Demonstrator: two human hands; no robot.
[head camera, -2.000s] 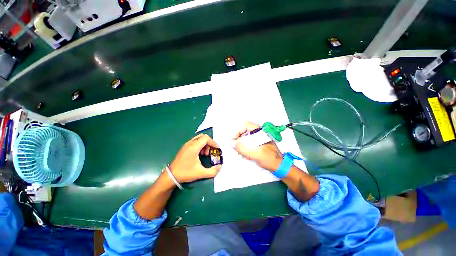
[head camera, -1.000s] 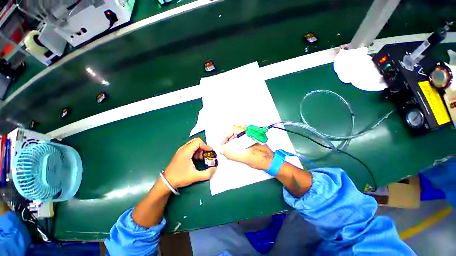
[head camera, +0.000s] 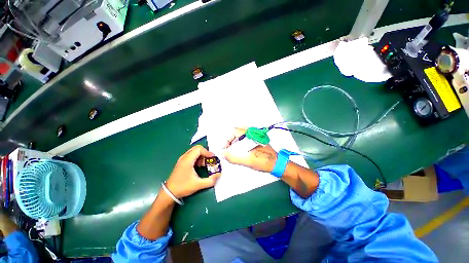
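My left hand (head camera: 189, 172) grips a small black electronic unit (head camera: 212, 165) with gold and white details between thumb and fingers, at the left edge of the white paper sheets (head camera: 234, 97). My right hand (head camera: 250, 155) holds a dispensing syringe like a pen, just right of the unit. Its bright green adapter (head camera: 257, 135) shows above the hand; the barrel is mostly hidden and the tip is too small to make out. A clear hose (head camera: 331, 132) and a dark cord run from the adapter to the right. A blue strap is on my right wrist.
A light blue fan (head camera: 50, 189) stands at the left. A black controller (head camera: 422, 77) with a yellow label and a crumpled white cloth (head camera: 360, 60) are at the right. Beyond the pale rail (head camera: 128, 120), several similar units lie on the green belt. A person's sleeve shows at lower left.
The view has shifted, so the bench items sit differently in the picture. Both hands keep their hold, with the unit and syringe close together. The left hand's unit looks slightly turned.
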